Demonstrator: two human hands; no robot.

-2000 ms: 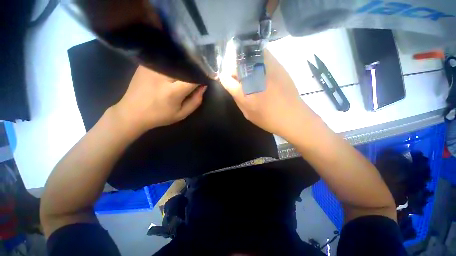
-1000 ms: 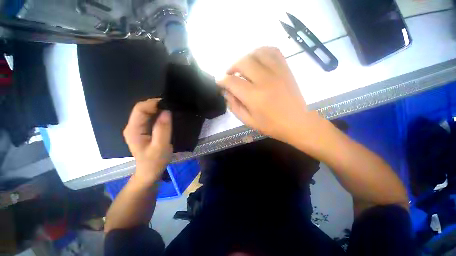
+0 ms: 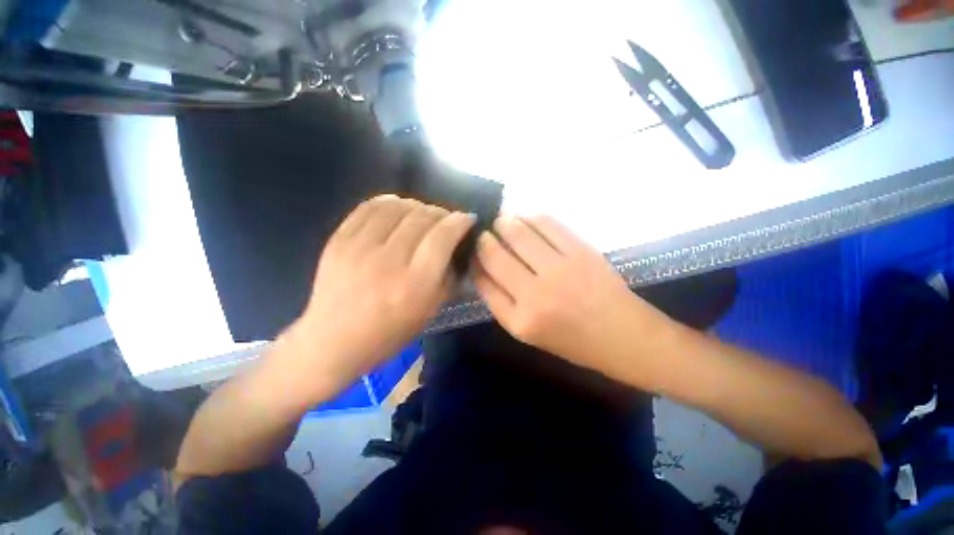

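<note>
A black garment piece [image 3: 277, 199] lies on the white table, partly under the sewing machine. My left hand [image 3: 392, 261] lies over its right part, fingertips gripping the folded edge. My right hand [image 3: 549, 277] grips the same edge from the right, its fingertips close to the left ones. A dark corner of cloth sticks up just above the fingertips. The exact fold between the fingers is hidden. The sewing machine's metal parts [image 3: 392, 89] are at the upper left of the hands, beside a very bright lamp glare.
Black thread snips [image 3: 675, 105] and a black smartphone [image 3: 811, 78] lie on the table to the right. An orange item [image 3: 923, 9] is at the top right. The ruler-marked table edge [image 3: 774, 235] runs below. A blue crate [image 3: 779, 313] stands under it. Black cloth [image 3: 78, 188] hangs at left.
From one second ago, my left hand has moved right and up to meet my right hand at the cloth edge. My right hand has moved slightly down. The raised cloth now lies lower between them.
</note>
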